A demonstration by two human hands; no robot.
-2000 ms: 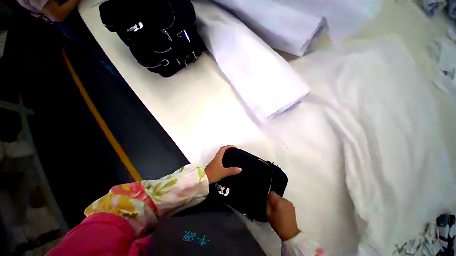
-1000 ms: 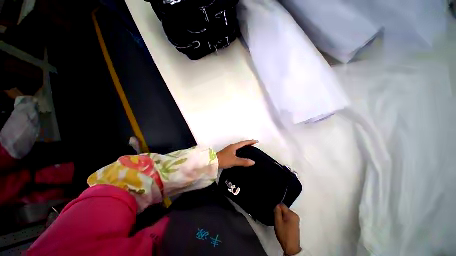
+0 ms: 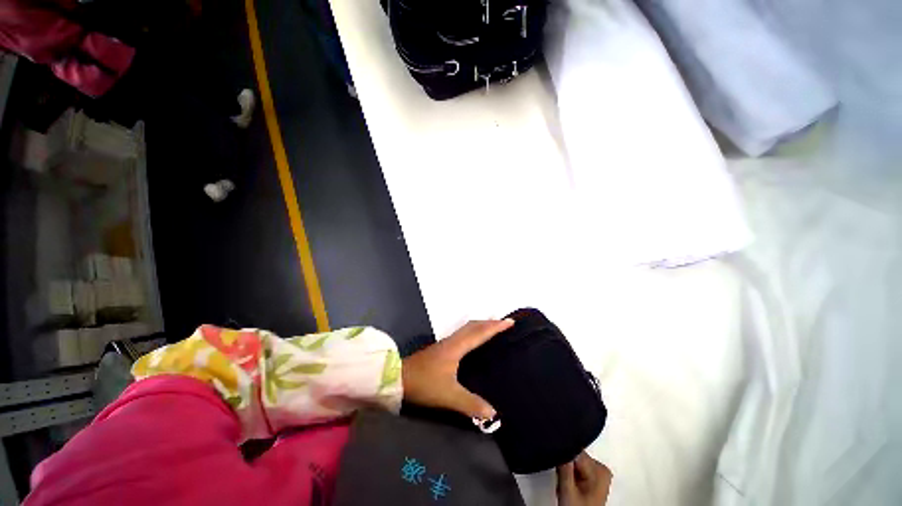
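A small black bag (image 3: 539, 395) with rounded corners lies at the table's near edge, its white logo (image 3: 487, 424) partly covered by my left thumb. My left hand (image 3: 447, 376) grips the bag's left side, thumb on the front and fingers over the far edge. My right hand (image 3: 584, 481) is at the bag's near right corner, cut off by the bottom edge of the picture. Its fingers meet the bag's edge; what they pinch is hidden.
Stacked black bags (image 3: 465, 44) stand at the top of the white table (image 3: 445, 198). Folded white paper (image 3: 653, 168) and wrinkled white sheeting (image 3: 801, 346) lie to the right. Left is a dark aisle with a yellow line (image 3: 289, 188), a shelf (image 3: 148, 237) and a person's pink sleeve (image 3: 74, 44).
The view has swung left. My right hand has moved along the bag's edge to its near corner. The bag is turned more upright in view, and my left thumb now reaches the logo.
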